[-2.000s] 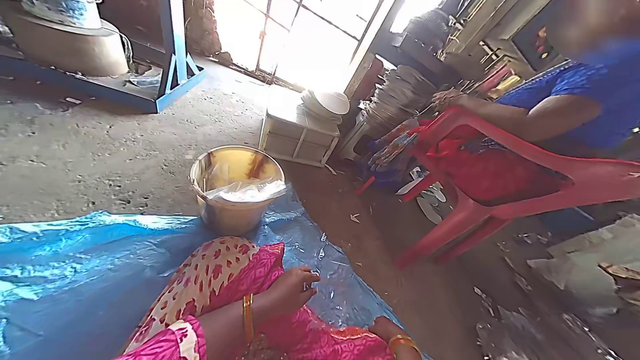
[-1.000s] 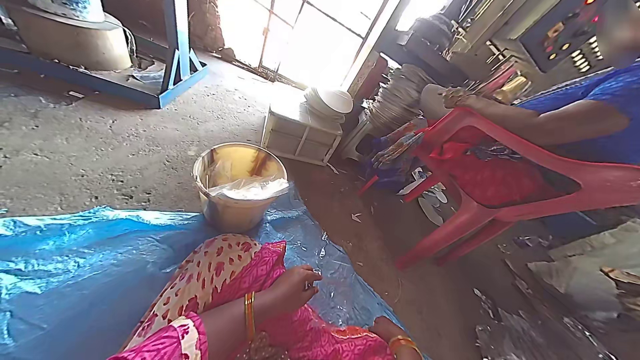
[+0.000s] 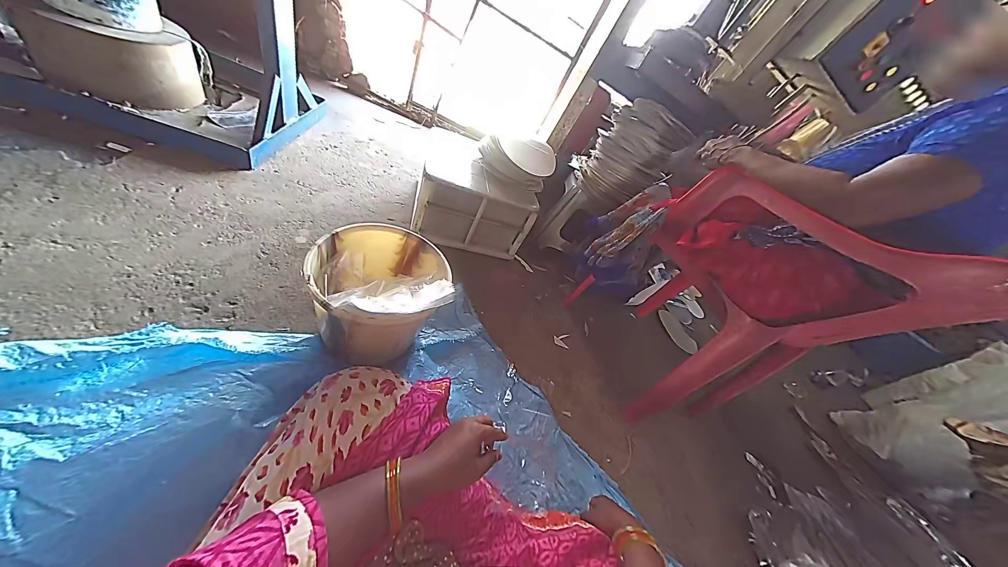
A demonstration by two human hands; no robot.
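Observation:
My left hand [image 3: 465,450] rests over the pink patterned cloth on my lap, its fingers curled. Something small and shiny shows at its fingers; whether it is a ring or a held thing I cannot tell. Lower and to the right, my right hand [image 3: 608,516] lies by the edge of the pink cloth [image 3: 504,524], its fingers mostly hidden. Both wrists wear bangles. Beyond my knee a yellowish bucket [image 3: 370,335] stands at the edge of a blue plastic sheet [image 3: 157,409], with clear plastic film [image 3: 394,295] inside. Neither hand touches the bucket.
A person in blue [image 3: 906,157] sits on a red plastic chair [image 3: 756,335] at the right. Behind the bucket, a white cabinet [image 3: 472,209] bears stacked plates [image 3: 516,161]. A blue metal frame [image 3: 283,126] stands upper left. Footwear [image 3: 679,319] and plastic scraps [image 3: 819,520] lie on the floor.
The seated person has shifted toward the right, and more of the panel with coloured buttons shows than two seconds ago. My hands have stayed about where they were.

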